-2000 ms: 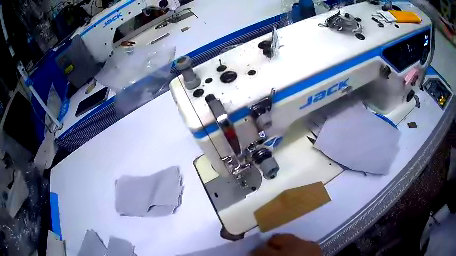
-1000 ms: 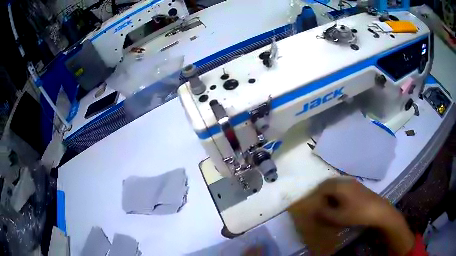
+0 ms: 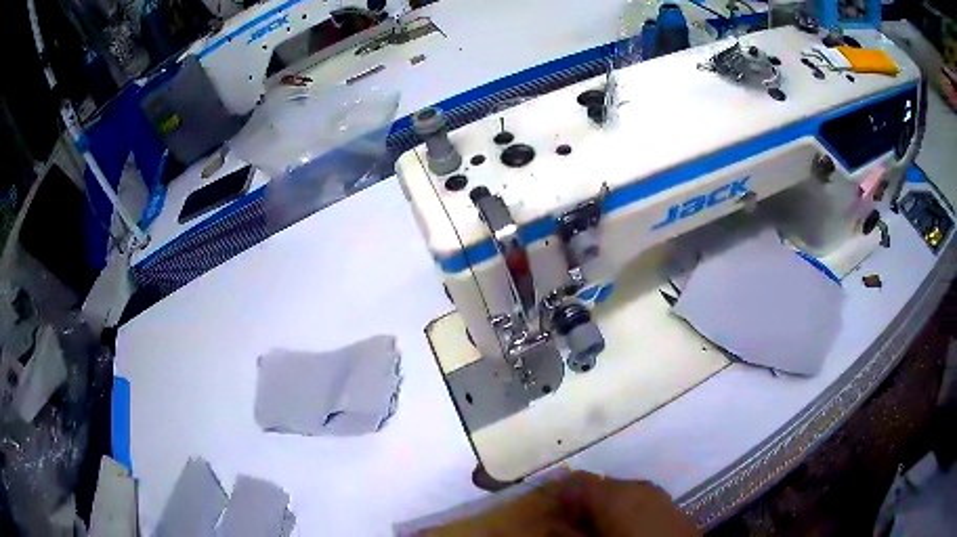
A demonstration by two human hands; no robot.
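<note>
My right hand (image 3: 603,508) is at the bottom edge, blurred and cut off, below the machine bed. Its fingertips are hidden, so its grip cannot be told. A pale grey fabric piece (image 3: 462,510) lies at the bottom edge, left of and touching the hand. A blurred brown patch shows under it, card or fingers, I cannot tell which. My left hand cannot be made out. The presser foot (image 3: 533,367) stands over the metal needle plate (image 3: 493,396) with no fabric at it.
The white JACK sewing machine (image 3: 661,157) spans the table. A stack of grey pieces (image 3: 327,386) lies left of the needle, narrower strips (image 3: 252,508) at near left. A grey pile (image 3: 766,304) lies under the arm, partly over dark pointed tips. A phone-like black rectangle (image 3: 217,193) lies behind.
The tan card, first flat at the bed's front edge, was lifted by my right hand. That hand has since moved left and down to the bottom edge. The card is no longer clearly visible.
</note>
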